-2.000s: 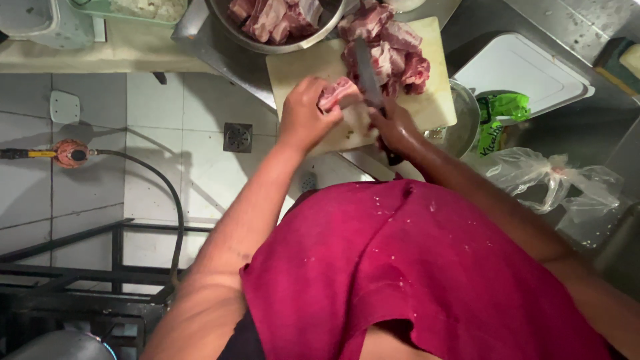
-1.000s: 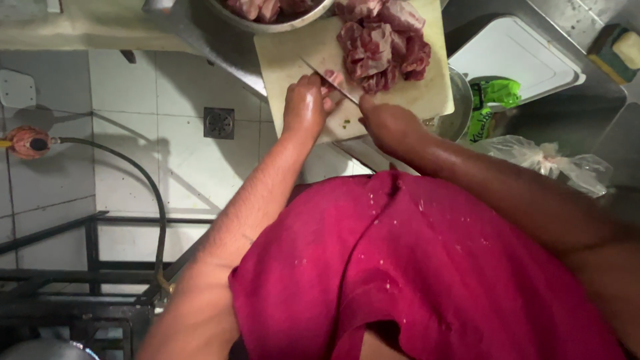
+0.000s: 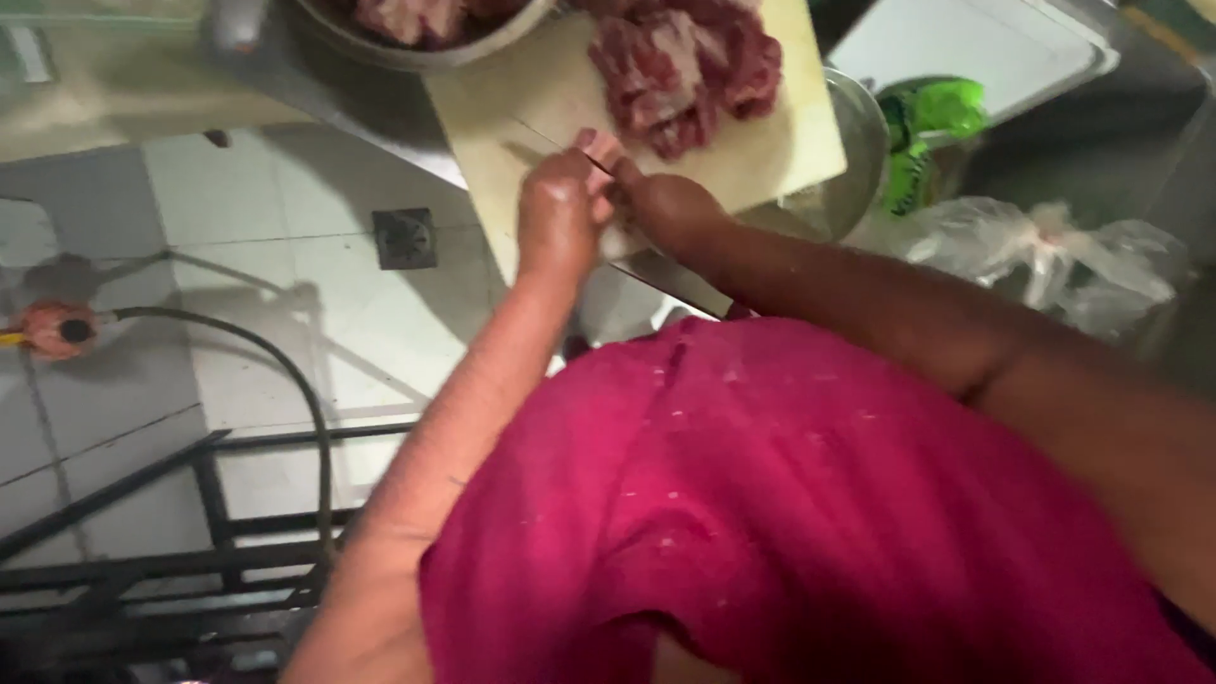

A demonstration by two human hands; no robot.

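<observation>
My left hand [image 3: 560, 204] grips a small piece of raw meat [image 3: 600, 150] over the near left part of a pale cutting board [image 3: 494, 90]. Close against it, my right hand [image 3: 670, 204] is closed on a knife [image 3: 597, 161], whose thin blade lies across the meat and points to the upper left. My fingers cover the handle. A heap of raw meat chunks [image 3: 665, 71] rests on the board just beyond my hands. At the top left of the board stands a metal bowl [image 3: 427, 59] with more meat in it.
Right of the board are a round metal-rimmed vessel [image 3: 860, 152], a green plastic packet [image 3: 936, 109], a white tray [image 3: 959, 52] and a clear plastic bag [image 3: 1045, 252]. Below left, a black metal frame [image 3: 218, 475], a hose [image 3: 285, 356] and a floor drain [image 3: 406, 238] show.
The knife was beside the meat heap two seconds ago; it has come left and down onto the piece in my left hand. My two hands are now closer together.
</observation>
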